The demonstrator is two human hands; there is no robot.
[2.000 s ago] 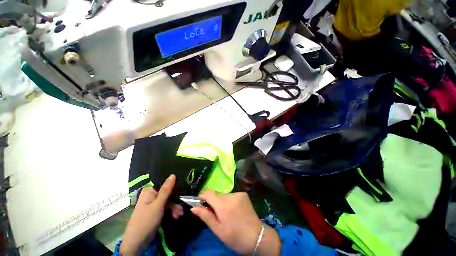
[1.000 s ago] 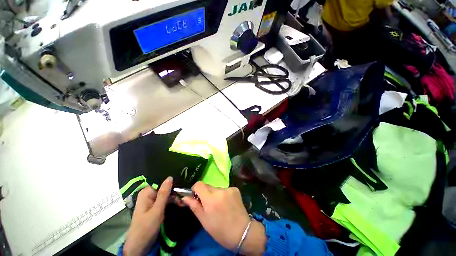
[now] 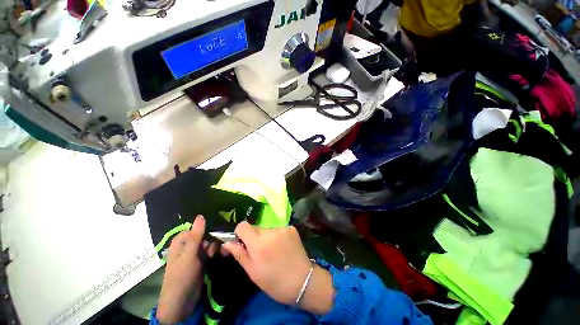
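The black and neon-green garment piece [image 3: 184,198] lies over the table's front edge and hangs down toward the lap. It has a small print and a green stripe at its left. My left hand [image 3: 186,263] holds the cloth at the lower left of the print, thumb up. My right hand [image 3: 270,260] is shut on small metal thread snips [image 3: 222,235], whose tips point left at the cloth by my left thumb. The exact cutting spot is hidden by my fingers.
The white sewing machine [image 3: 114,57] with a blue screen stands behind. Dark-handled scissors [image 3: 337,101], a phone-like dark object [image 3: 215,95] with a cable and a grey tray [image 3: 375,66] are beyond. A dark blue plastic bag [image 3: 407,149] and green-black pieces [image 3: 509,209] lie right. A person in yellow [image 3: 432,16] is behind.
The view has shifted, so the machine sits further left. The snips and my right hand have moved slightly left with the view, staying close to my left thumb. Both hands keep their hold.
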